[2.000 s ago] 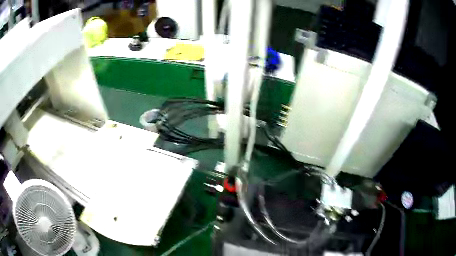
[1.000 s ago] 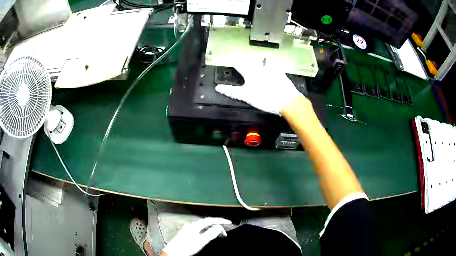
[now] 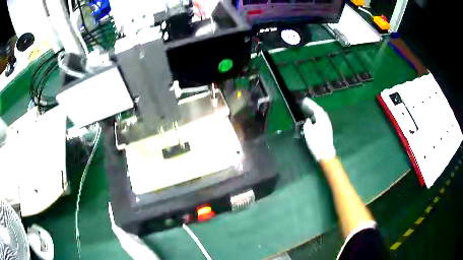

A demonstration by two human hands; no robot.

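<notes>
My right hand (image 3: 319, 133), in a white glove, is on the mat right of the press. Its fingers are curled by the near end of a long black bar (image 3: 280, 84) and the nearest thin black frame part; whether they grip either is unclear. Several such frame parts (image 3: 337, 73) lie in a row behind the hand. A blurred white shape at the press's front left corner looks like my left hand (image 3: 131, 245), cut off by the bottom edge. The press fixture (image 3: 203, 195) has its pale pressing plate (image 3: 185, 167) over the nest, which is hidden.
A red-edged white tray (image 3: 426, 127) with one black part is at right. The lit orange-red switch (image 3: 204, 213) is on the press front. A white platform (image 3: 38, 157) and fan (image 3: 10, 231) are at left. A monitor (image 3: 289, 10) stands behind.
The view has turned right. My right hand has left the press nest and moved right to the frame parts. The left hand has moved from my lap toward the press's front left corner.
</notes>
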